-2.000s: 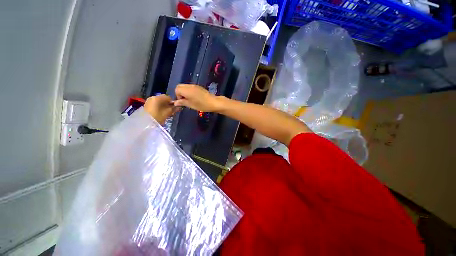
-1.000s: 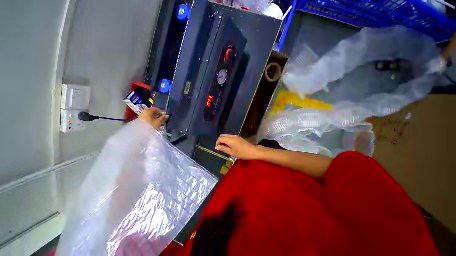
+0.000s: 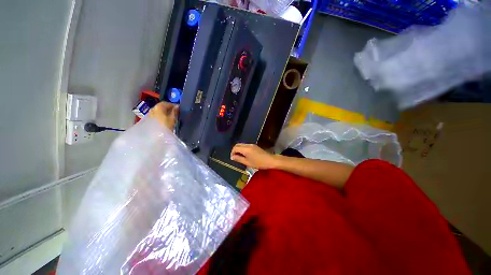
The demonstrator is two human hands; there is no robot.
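Observation:
Clear, shiny air cushion film (image 3: 161,204) hangs as a wide sheet at the lower left, over my left forearm. My left hand (image 3: 166,114) holds the film's upper end at the side of the dark grey air cushion machine (image 3: 269,53); its fingertips are partly hidden. The control panel (image 3: 230,94) shows lit red digits and a round dial. My right hand (image 3: 250,156) rests near the machine's lower edge, fingers loosely bent, with nothing seen in it.
Inflated air cushions (image 3: 344,139) lie on the floor, with more, blurred (image 3: 425,59), at the upper right. A brown carton (image 3: 447,156) stands right, a blue crate (image 3: 371,13) above. A cardboard core (image 3: 292,79) sits in a narrow box. A plugged socket (image 3: 78,131) is on the left wall.
My right hand has left my left hand and moved down to the machine's lower edge. The inflated chain has shifted right and up off the floor. My left hand stays at the film's end.

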